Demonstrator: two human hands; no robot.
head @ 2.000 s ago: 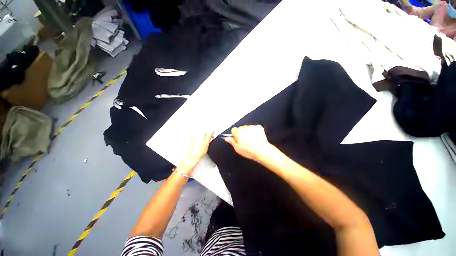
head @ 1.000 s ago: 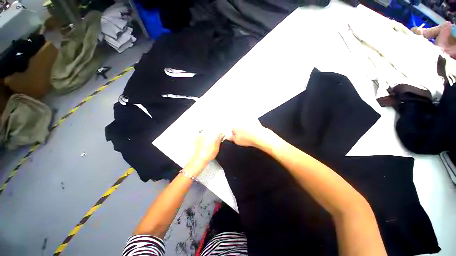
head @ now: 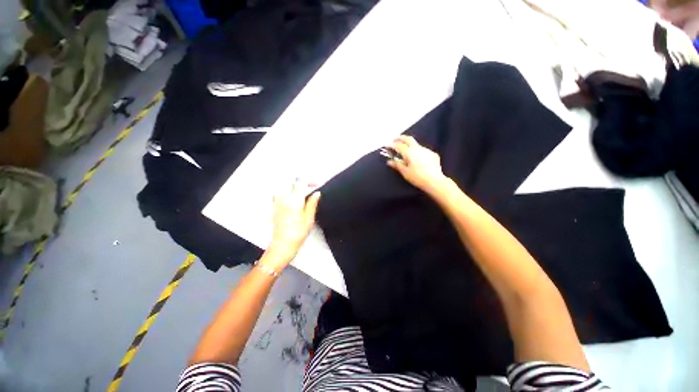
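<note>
Black shorts [head: 414,253] lie spread over the white table [head: 322,122], with two wide legs pointing to the right. My left hand [head: 293,218] is at the near left corner of the shorts, with thumb and fingertips at the cloth edge; whether it pinches the cloth is hard to tell. My right hand [head: 418,164] is over the upper edge of the shorts and holds small silvery thread snips [head: 389,153], partly hidden by the fingers.
A heap of black garments [head: 207,161] with white slits hangs beside the table's left edge. Dark garments [head: 636,130], a brown piece and cream cloth [head: 613,42] lie at the far right. Yellow-black tape [head: 153,314] runs along the grey floor [head: 84,268]. Olive cloth bundles [head: 80,92] stand at the left.
My right hand has moved away from my left hand, to the right and up along the shorts' edge, and the snips now show. The view has shifted slightly.
</note>
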